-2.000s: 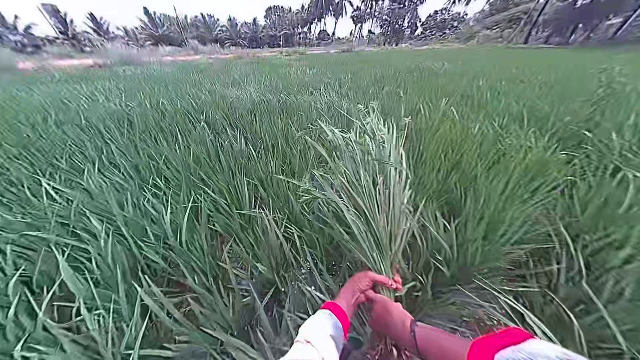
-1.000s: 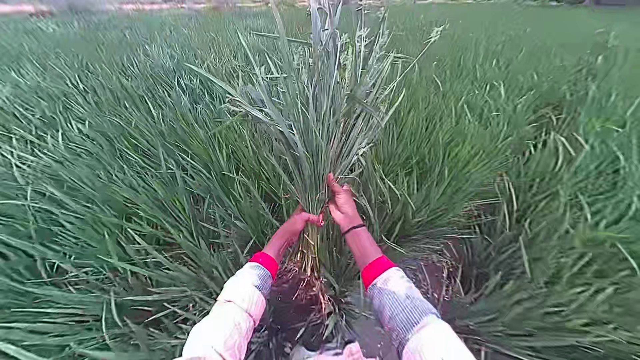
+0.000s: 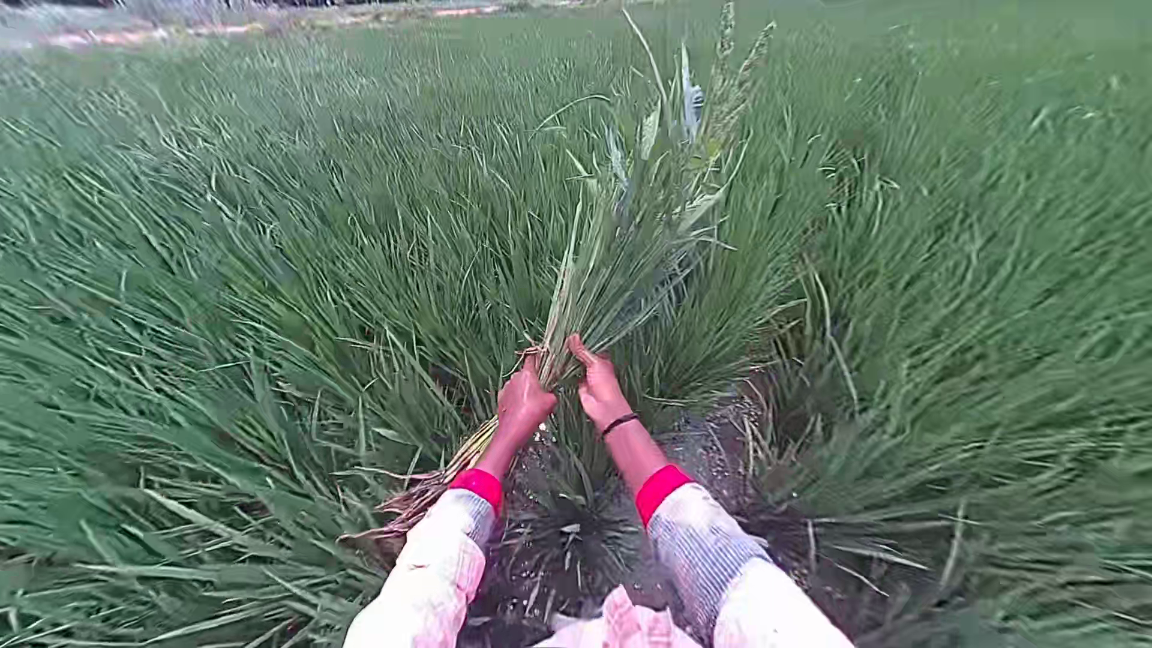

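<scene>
A bundle of long green grassy stalks [image 3: 589, 288] slants from lower left to upper right in front of me, with seed heads [image 3: 733, 81] at its top. My left hand [image 3: 525, 400] is closed around the lower stalks. My right hand [image 3: 598, 387] lies against the bundle's right side, thumb up, its fingers mostly hidden behind the stalks. Pale, brownish stem ends and roots [image 3: 418, 499] trail below my left hand, beside the left sleeve. A dark band circles my right wrist.
Dense green rice-like plants [image 3: 270, 270] stand all around. Wet, muddy ground with shallow water [image 3: 706, 450] shows between clumps near my right forearm. A low clump [image 3: 571, 531] grows between my forearms. A reddish-brown strip of ground [image 3: 153, 34] runs along the far edge.
The bundle was upright one second ago and now leans to the right, its root ends swung out to the left. The view has tilted down since the first frame.
</scene>
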